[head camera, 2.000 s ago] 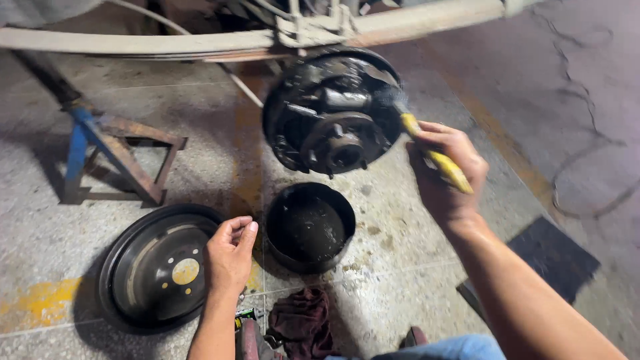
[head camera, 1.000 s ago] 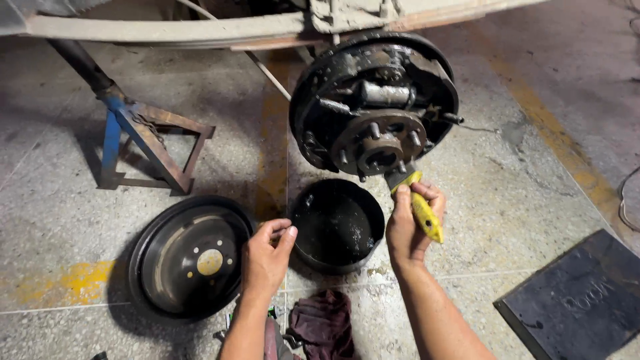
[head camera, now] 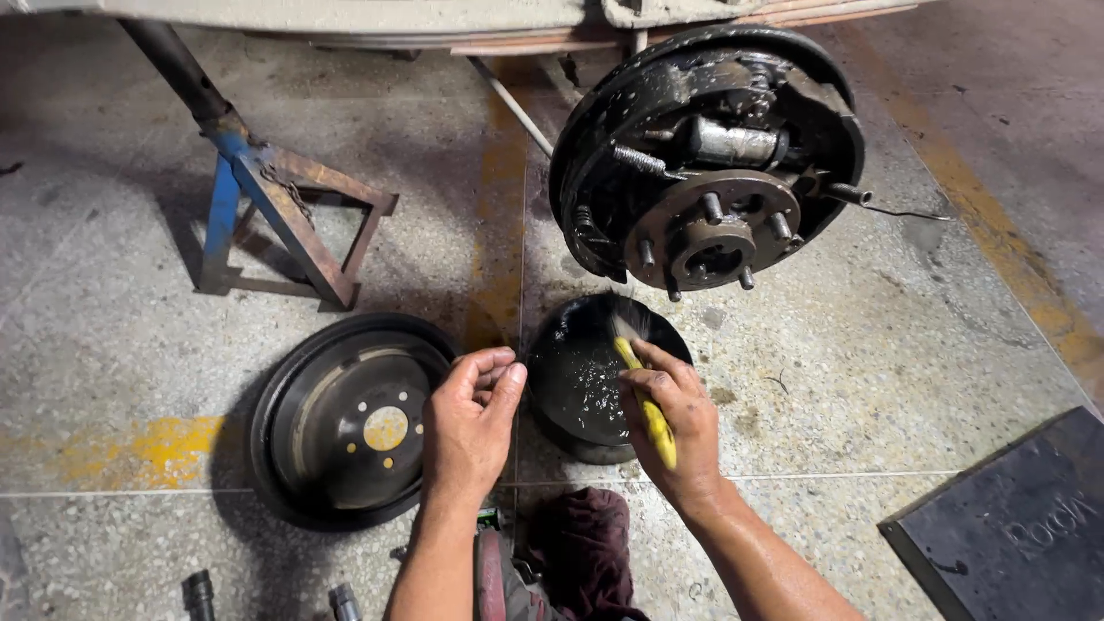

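Note:
My right hand [head camera: 677, 414] grips a paintbrush with a yellow handle [head camera: 647, 405], its bristles over a round black pan [head camera: 573, 379] of dark liquid. My left hand [head camera: 476, 410] is loosely curled beside the pan's left rim, fingers slightly apart, holding nothing that shows. Part of the brake drum [head camera: 323, 431] lies behind that hand, on the floor to the left. Above the pan is the wet, dark drum brake assembly [head camera: 707, 164], with a wheel hub [head camera: 716, 233] and studs, a silver wheel cylinder [head camera: 737, 142] and a coil spring [head camera: 638, 159].
A blue, rusty jack stand [head camera: 276, 207] stands at the left under the leaf spring [head camera: 388, 21]. A dark red cloth [head camera: 586, 552] lies near the bottom middle. Sockets [head camera: 198, 595] lie at lower left, and a black slab [head camera: 1018, 526] bearing writing is at the right.
My right hand has brought the brush from the brake assembly down to the pan. The left hand stays near the pan's left side. The view has shifted closer.

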